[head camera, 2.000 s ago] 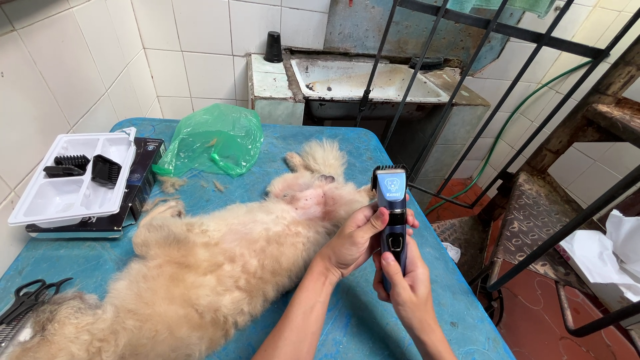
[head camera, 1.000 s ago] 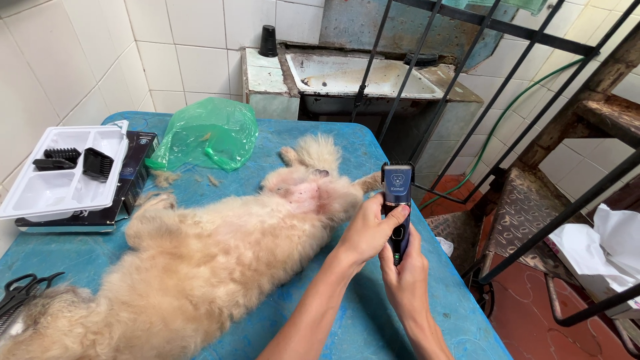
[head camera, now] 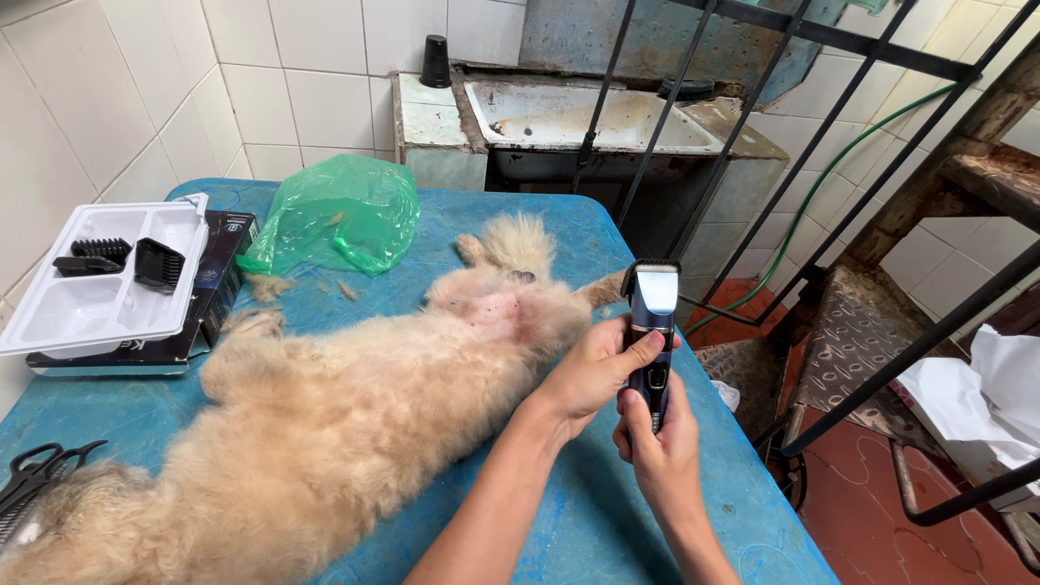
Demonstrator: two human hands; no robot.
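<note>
Both hands grip a dark blue electric hair clipper (head camera: 654,341), held upright with its blade end up and a black guard comb on it. My left hand (head camera: 597,370) wraps its middle, thumb across the front; my right hand (head camera: 662,431) holds the lower handle. To the left of the hands a cream long-haired dog (head camera: 349,414) lies on its back, belly up, with pink skin showing between its hind legs. Its head end is partly cut off at the lower left, beside black thinning scissors (head camera: 41,475). The clipper's top is close to an outstretched hind leg.
The blue table (head camera: 569,487) also holds a white plastic tray (head camera: 77,305) with black guard combs on a dark box (head camera: 215,276), a green plastic bag (head camera: 349,211) and hair tufts. Beyond stand a stained sink (head camera: 585,118), a black cup (head camera: 435,63), black metal bars (head camera: 845,114) and metal steps (head camera: 869,349).
My left thumb has moved from the clipper's side onto its front, and the clipper has tilted slightly. Both hands still hold it. The dog has not plainly moved.
</note>
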